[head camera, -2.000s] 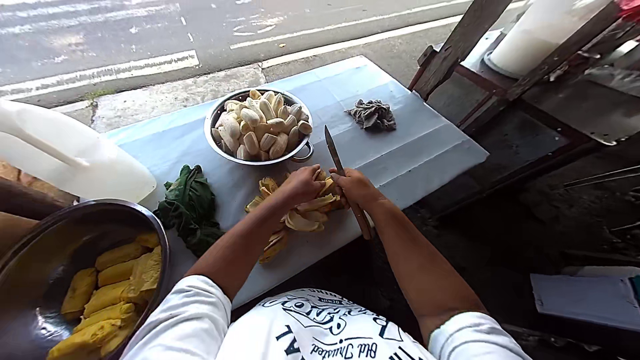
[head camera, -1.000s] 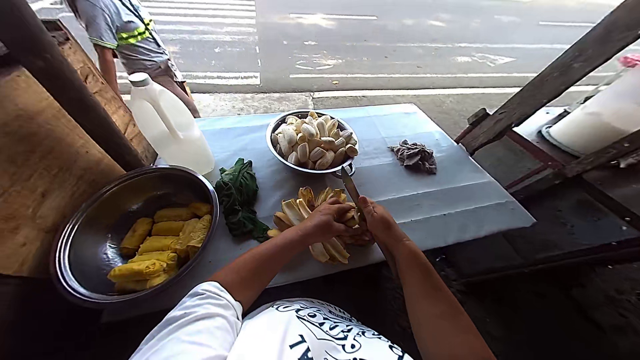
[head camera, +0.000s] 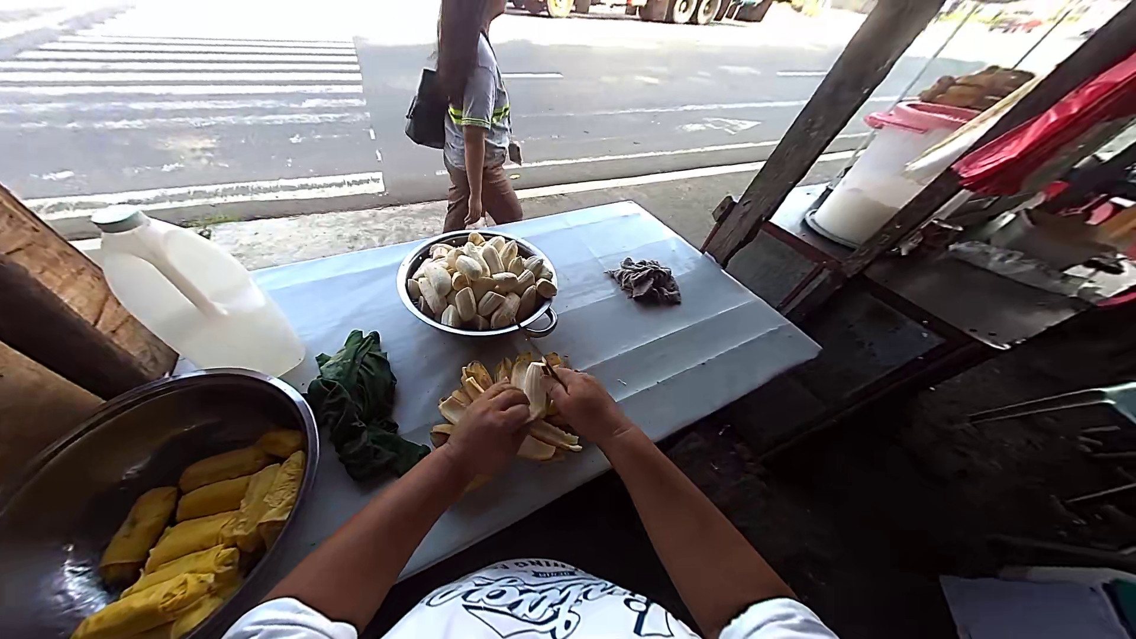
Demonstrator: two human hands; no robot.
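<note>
Over a pile of banana peels (head camera: 546, 437) near the table's front edge, my left hand (head camera: 490, 426) grips a partly peeled banana (head camera: 534, 389). My right hand (head camera: 581, 404) is closed at the banana's right side; a bit of dark blade shows by its fingers, and the rest of the knife is hidden. Just beyond, a metal colander (head camera: 477, 330) holds a heap of peeled bananas (head camera: 484, 280). A dark green cloth (head camera: 359, 404) lies left of the peels. A crumpled grey cloth (head camera: 646, 281) lies at the right.
A large metal bowl (head camera: 306, 444) with yellow wrapped rolls (head camera: 191, 532) stands at the near left, a plastic jug (head camera: 191, 293) behind it. A person (head camera: 479, 133) is beyond the table (head camera: 710, 355). Wooden posts (head camera: 821, 124) and a bucket (head camera: 887, 177) of white contents stand right.
The knife, plain in my right hand earlier, is now mostly hidden. My hands have come together around a pale, partly peeled banana. The person beyond the table has moved right.
</note>
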